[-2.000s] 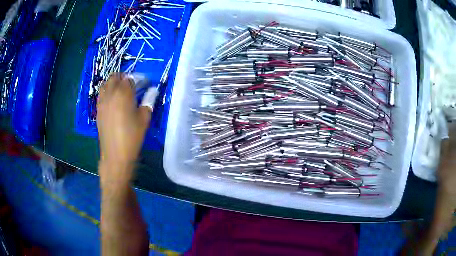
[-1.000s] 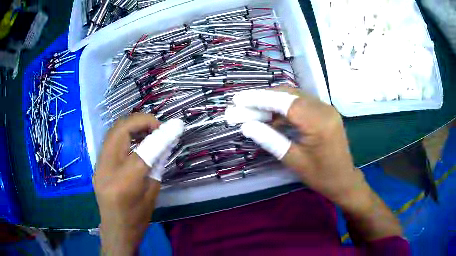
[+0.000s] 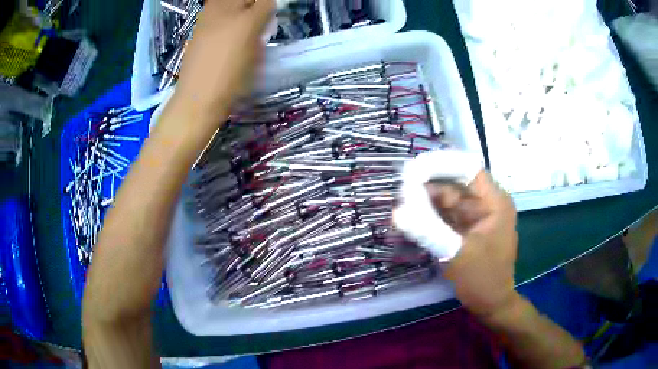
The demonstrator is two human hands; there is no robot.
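The central bin is translucent white and filled with silver tubular units with red wires. My left hand reaches across to the upper bin at the top edge. Its fingers are partly cut off and blurred, so what it holds is hidden. My right hand is over the right side of the central bin, with white finger cots on thumb and fingers. The thumb and fingertips are brought close together at the left. Whether a small piece is between them cannot be told.
A blue tray with thin rods lies left, partly behind my left forearm. A white-parts tray heaped with white pieces lies right. A second blue bin is at the far left. A yellow-and-black object is at the upper left. The bench is dark green.
My left hand has moved up and away from the middle of the central bin to the upper bin. My right hand has moved apart from it, slightly right. The view has shifted, showing more of the upper bin.
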